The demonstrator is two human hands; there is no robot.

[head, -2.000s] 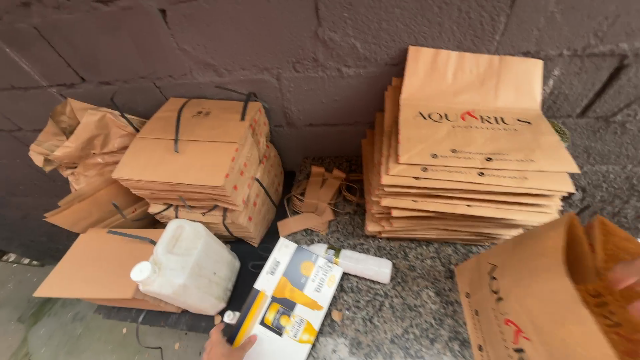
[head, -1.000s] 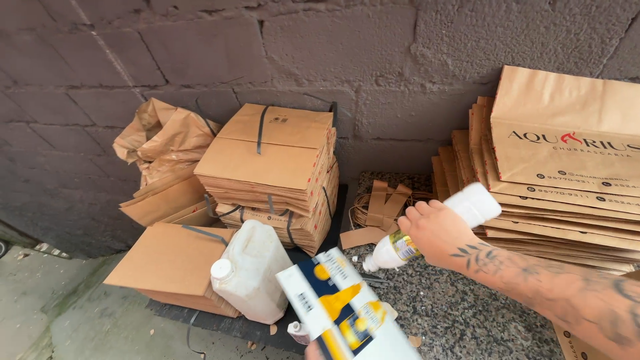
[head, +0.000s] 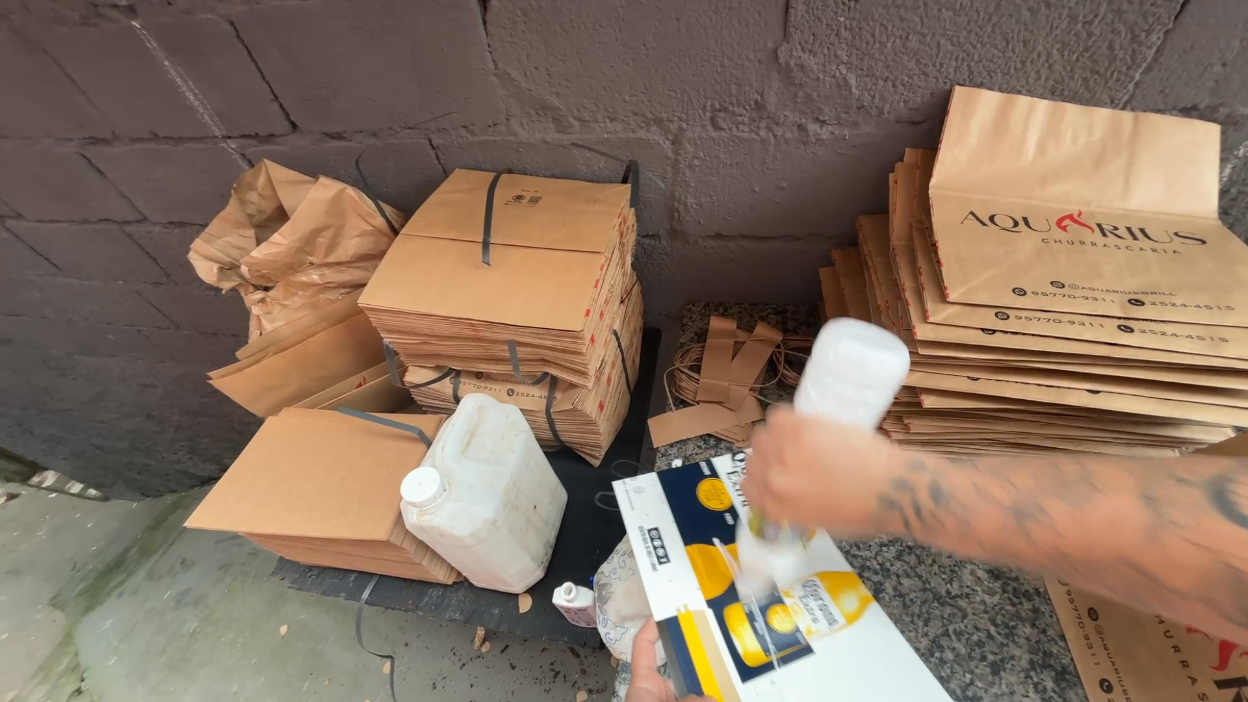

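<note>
My right hand (head: 819,473) grips a white plastic squeeze bottle (head: 850,375), tipped with its lower end over a printed cardboard piece (head: 741,585). A shiny streak lies on the cardboard beneath the bottle, whose nozzle is blurred. At the bottom edge, my left hand (head: 651,673) holds the cardboard by its near left side. Behind the cardboard are cut brown paper strips and twisted cord handles (head: 726,375). Left of it stand a small white bottle (head: 575,603) and a whitish container with blue pattern (head: 619,595), partly hidden.
Stacked brown paper bags (head: 1082,253) rise on the right of the granite slab (head: 936,585). On the left are strapped bag bundles (head: 497,263), crumpled brown paper (head: 302,234), another flat stack (head: 322,478) and a white plastic jug (head: 492,497). A block wall (head: 634,117) runs behind; another bag (head: 1150,634) lies lower right.
The white bottle lay on the slab two seconds ago; my right hand now holds it over the cardboard. The brown bag at the right has gone from beside my right hand to the lower right.
</note>
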